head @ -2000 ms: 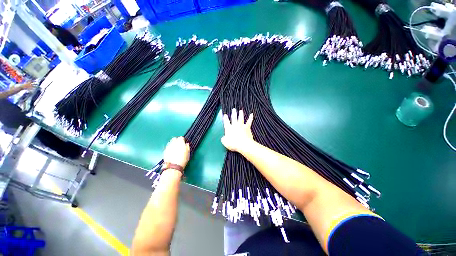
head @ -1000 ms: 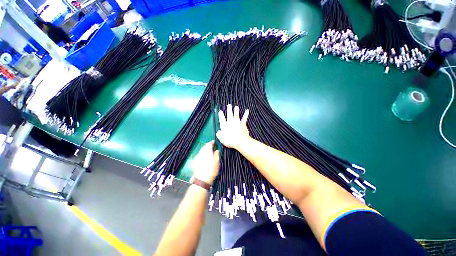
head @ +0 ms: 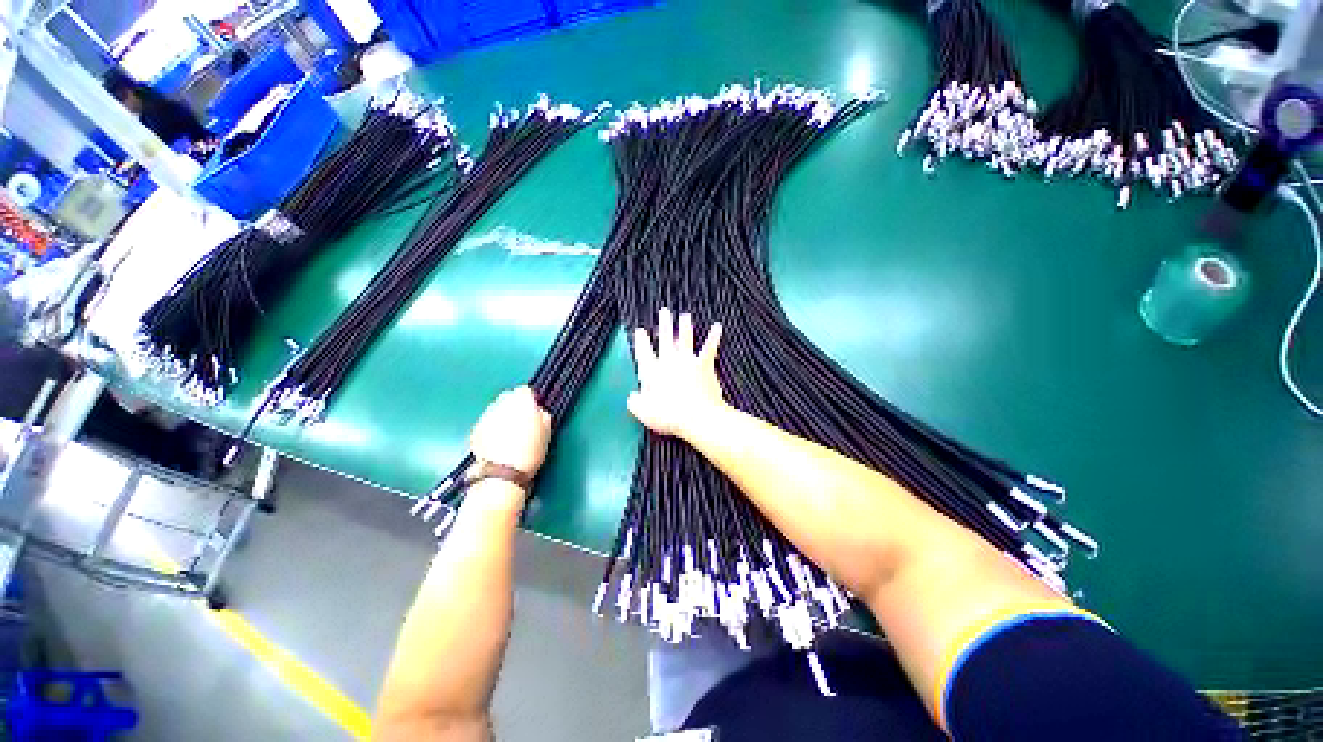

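Observation:
A broad loose pile of black cables (head: 711,247) with white ends fans over the green table in front of me. My right hand (head: 675,380) lies flat on its middle with fingers spread. My left hand (head: 512,432) is closed around a separate strand of cables (head: 576,341) that splits from the pile's left side. White ends of that strand show beyond the hand at the table edge. Its fingers are partly hidden. A smaller cable group (head: 406,276) lies untied to the left.
A tied cable bundle (head: 290,218) lies far left, and two more bundles (head: 1088,145) top right. A teal film roll (head: 1193,297) and dark upright device (head: 1259,171) stand right. A pale plastic scrap (head: 522,244) lies between cable groups. Blue bins (head: 479,22) are behind.
My left hand moved right to the pile beside my right hand, then back left and is now closed around the left strand. My right hand has stayed flat on the pile.

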